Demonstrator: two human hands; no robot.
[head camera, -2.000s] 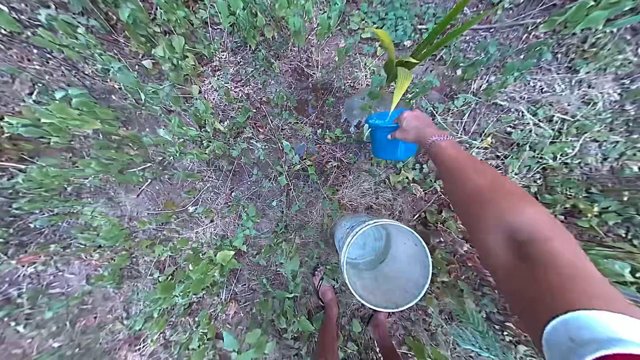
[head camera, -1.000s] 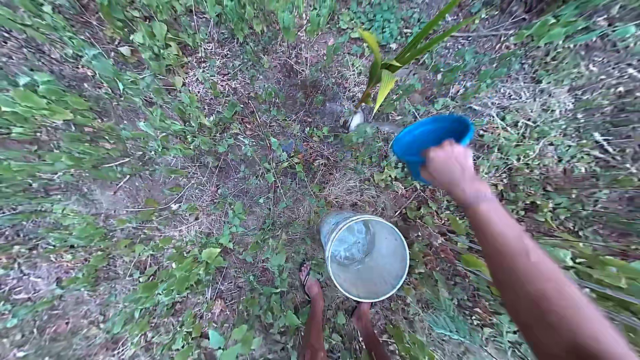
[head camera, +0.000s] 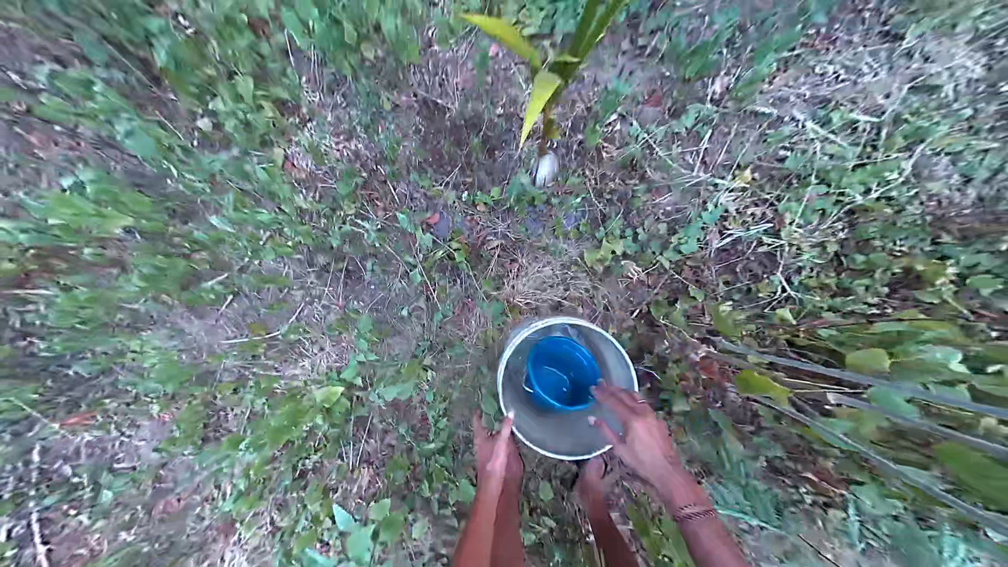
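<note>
A pale round bucket (head camera: 622, 354) stands on the ground at the lower middle. Inside it is a blue plastic container (head camera: 563, 374), its mouth facing up. My right hand (head camera: 642, 437) reaches over the bucket's right side, fingers apart, fingertips at the blue container's rim; it does not look closed around it. A thin bracelet is on that wrist. My left hand (head camera: 498, 453) is at the bucket's lower left edge, a fingertip at the rim and the fingers apart. Beyond the bucket, a young palm seedling (head camera: 547, 94) grows from a pale coconut-like husk (head camera: 546, 169).
Low green vines, dry grass and leaf litter cover the ground. Long stalks (head camera: 866, 382) lie at the right. My feet, one of them partly visible (head camera: 592, 472), are close below the bucket. A thin dry stick (head camera: 35, 504) lies at the lower left.
The blue container has moved from beside the seedling into the bucket, brought down by my right hand, whose grip has loosened. My left hand has come into view at the bucket's rim.
</note>
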